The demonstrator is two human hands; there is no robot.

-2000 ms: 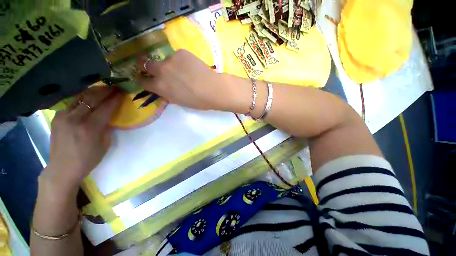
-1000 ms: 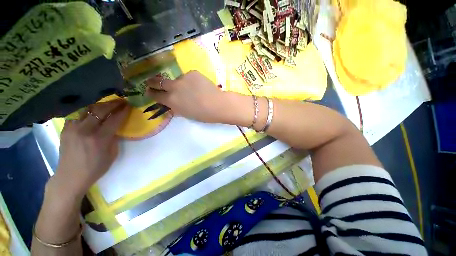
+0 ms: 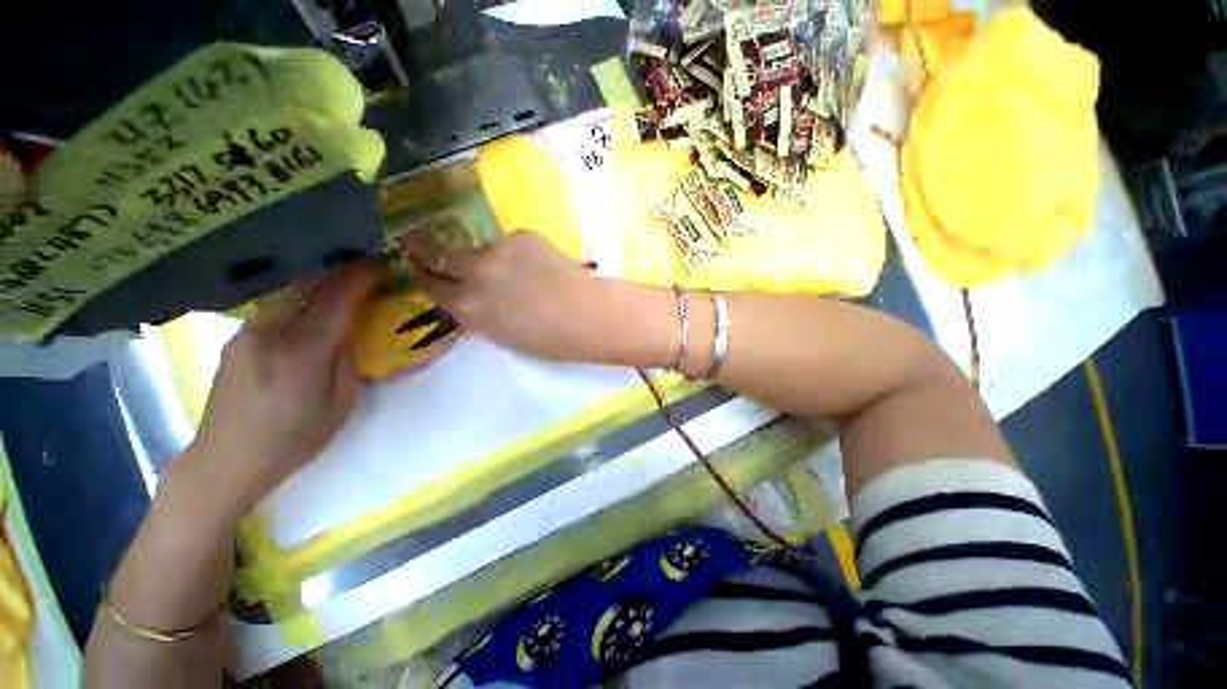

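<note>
A yellow fabric piece (image 3: 384,339) lies on the white template sheet (image 3: 444,438), its upper part hidden by my hands and the machine head. My left hand (image 3: 289,370) rests on its left side, fingertips hidden under the machine head; I cannot tell if they grip it. My right hand (image 3: 505,289) holds thread snips (image 3: 428,327), dark blades pointing left over the fabric. A cream label (image 3: 451,236) is at my right fingertips beside the pale green clamp frame, partly hidden. A dark red cord (image 3: 700,455) hangs from my right hand toward my lap.
The machine head (image 3: 289,242) with a yellow-green note (image 3: 189,175) overhangs my left hand. A label pile (image 3: 760,101) sits on yellow fabric (image 3: 821,242) at upper right. Stacked yellow panels (image 3: 1002,155) lie further right. Yellow tape (image 3: 444,487) borders the sheet.
The view has shifted, so the scene sits lower and more of the machine head's note shows. My left hand has moved in closer over the fabric's left side. The snips remain in my right hand.
</note>
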